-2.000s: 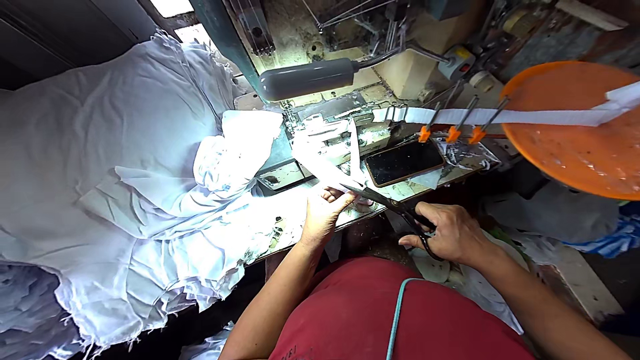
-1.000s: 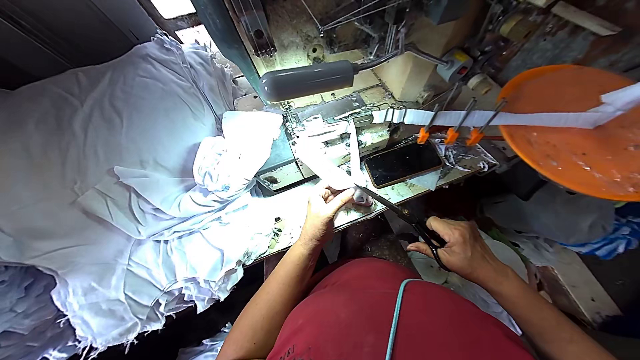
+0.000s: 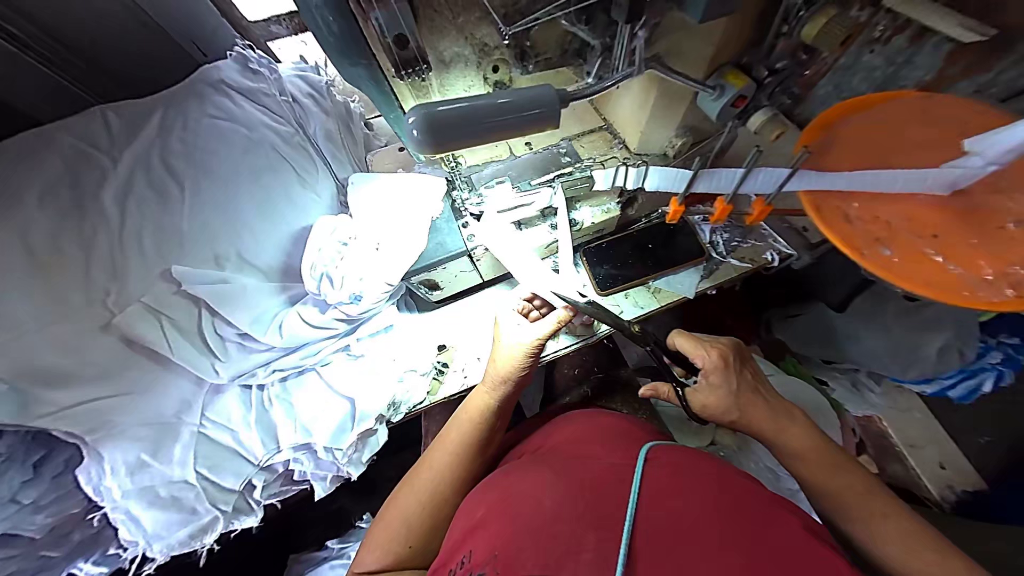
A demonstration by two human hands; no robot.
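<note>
My left hand [image 3: 528,332], at the front edge of the sewing machine table, pinches the end of a white fabric strip [image 3: 520,248] that runs down from the sewing machine's bed [image 3: 520,196]. In my right hand [image 3: 716,376] are black-handled fabric scissors [image 3: 640,336], a thumb and fingers in the handle loops. The scissors' tip lies by my left thumb, at the strip's lower end. Glare hides the strip's edges and whether the blades touch it. A second narrow white band [image 3: 565,232] hangs beside the strip.
White cloth [image 3: 200,240] is heaped at left, with a bunched piece on top. A grey lamp [image 3: 484,120] hangs over the machine. A smartphone [image 3: 644,254] lies right of the strip. Orange clips [image 3: 722,210] stand by a white tape [image 3: 704,180] that crosses an orange plastic dish [image 3: 912,232].
The scissors, farther over the strip two seconds ago, have drawn back right and down, and their blades now look closer together. My left hand stays near the strip's end.
</note>
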